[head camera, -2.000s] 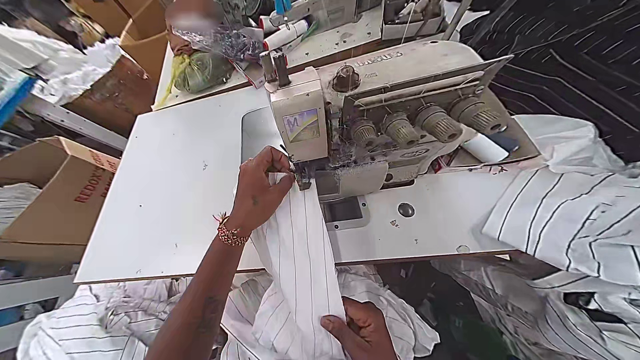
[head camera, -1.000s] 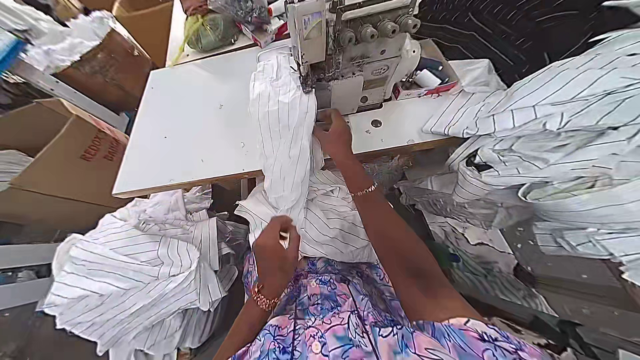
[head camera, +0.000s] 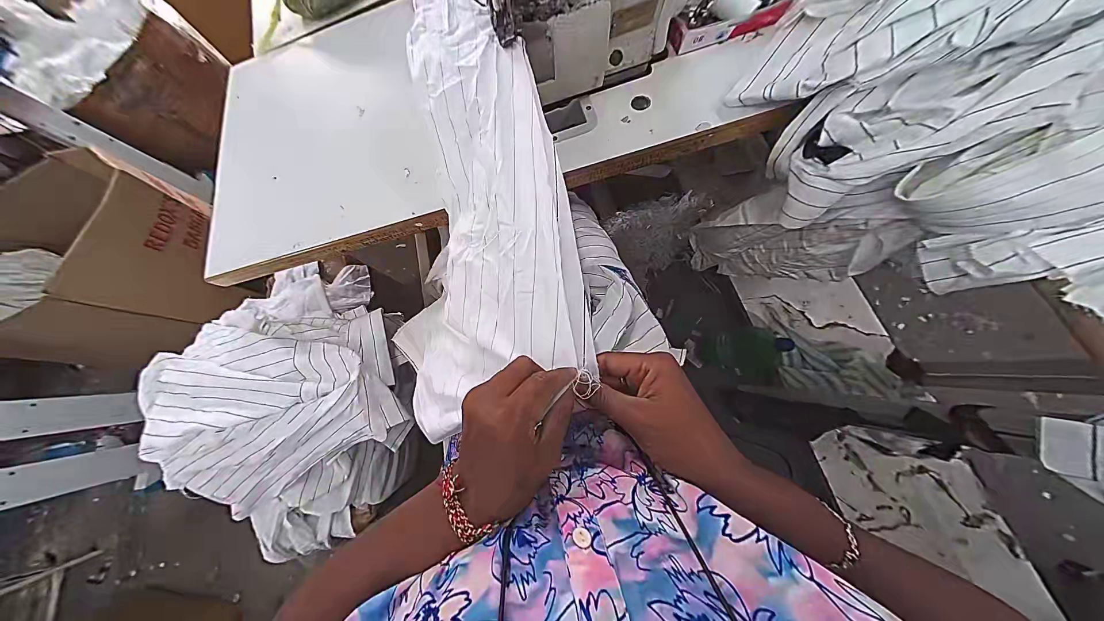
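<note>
White striped fabric (head camera: 509, 241) hangs from the sewing machine (head camera: 578, 43) over the table edge down to my lap. At its lower end, my left hand (head camera: 517, 431) and my right hand (head camera: 660, 414) are close together, fingertips pinched. Between them is a small tangle of thin thread (head camera: 586, 385), and strands run up from it along the fabric's right edge. The thread lies between the fingertips of both hands. Whether the fingers also grip the cloth edge is hard to tell. The machine's upper part is out of view.
The white sewing table (head camera: 319, 147) has a worn wooden edge. A heap of striped fabric (head camera: 276, 414) lies at the left, below the table, near a cardboard box (head camera: 138, 250). More striped fabric (head camera: 940, 129) is piled at the right. A red and white box (head camera: 724, 30) stands beside the machine.
My right hand has come away from the machine area down to my lap, beside my left hand. A thread tangle now shows between the fingertips. The view has shifted downward and closer.
</note>
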